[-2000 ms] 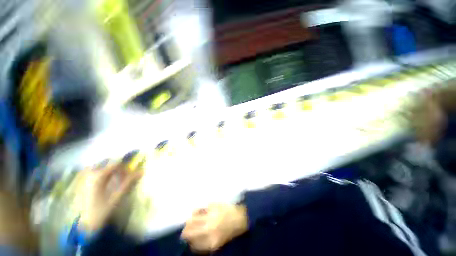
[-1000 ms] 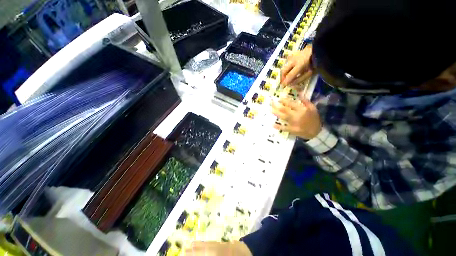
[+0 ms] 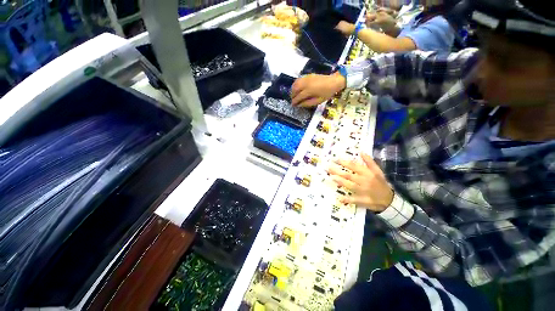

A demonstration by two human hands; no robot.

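Observation:
Neither of my hands is in view. Only my dark sleeve with white stripes [image 3: 406,290] shows, cut off by the bottom edge. A long row of pale circuit boards [image 3: 316,234] runs from the bottom up to the top right. Yellow components [image 3: 280,271] with black parts beside them sit along each board's left side. A black bin of dark leaded components [image 3: 226,222] and a heap of green components [image 3: 193,284] lie left of the row.
A neighbour in a checked shirt has one hand [image 3: 365,182] over the boards and the other [image 3: 316,88] at a bin of silver-grey components [image 3: 281,109]. A blue-filled bin [image 3: 280,136], brown-red slatted stack [image 3: 143,261], white post [image 3: 171,61] and large black bins stand left.
The view has shifted, and my hand at the bottom edge has left the picture. The neighbour's far hand has moved from the boards to the bins, and their head has moved right.

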